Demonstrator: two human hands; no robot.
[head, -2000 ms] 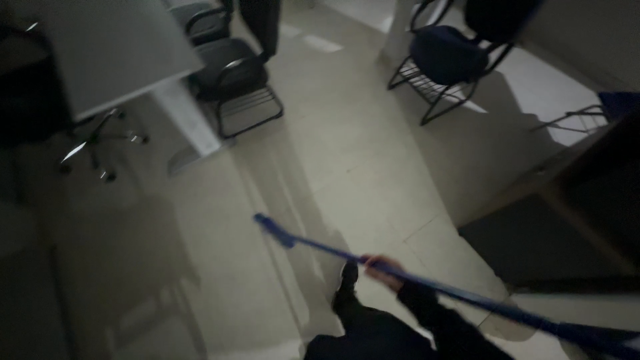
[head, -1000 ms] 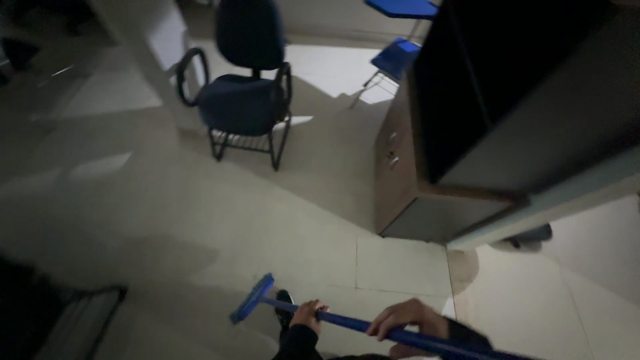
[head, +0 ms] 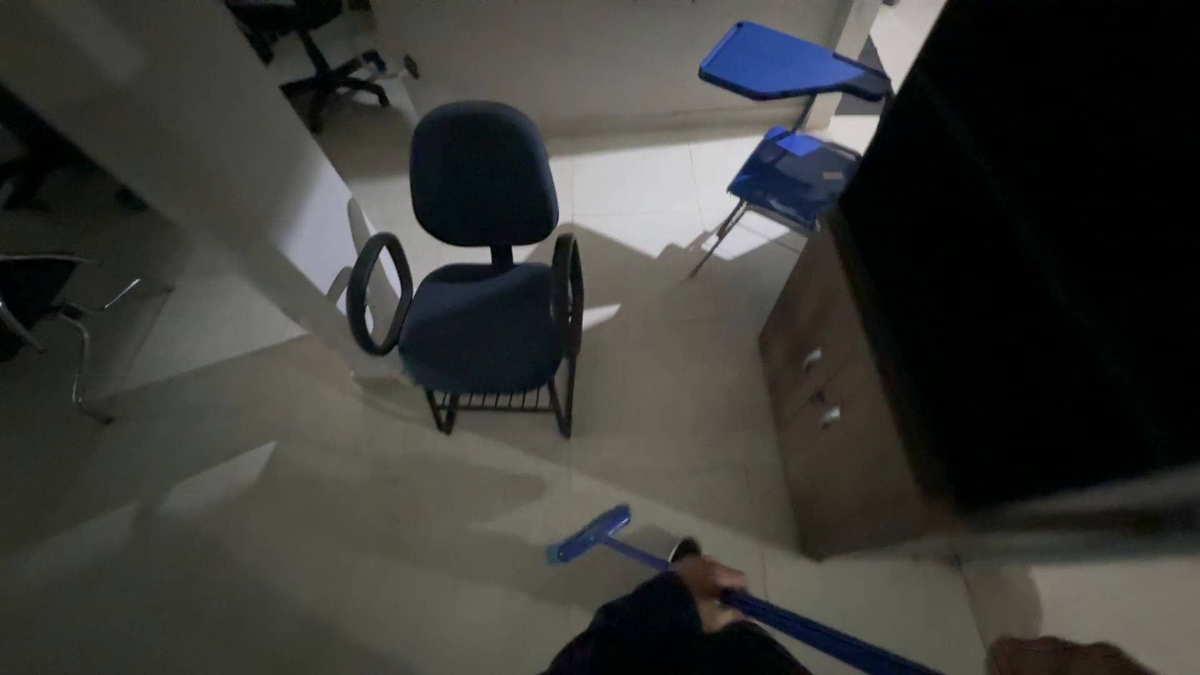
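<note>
A blue push broom with a long blue handle reaches from the lower right towards the lower middle, its head at or just above the tiled floor. My left hand is closed around the handle a short way behind the head. At the bottom right edge my right hand is partly in view beside the handle's upper part; its fingers and grip are cut off by the frame. The tip of a dark shoe shows just beyond my left hand.
A dark armchair stands ahead, beside a pale pillar. A blue tablet-arm chair is behind a wooden cabinet at right, near a large black panel. More chairs are at left.
The view has swung right and forward past the table. The broom now points towards the armchair. My right hand, on the handle one second ago, is now mostly out of frame.
</note>
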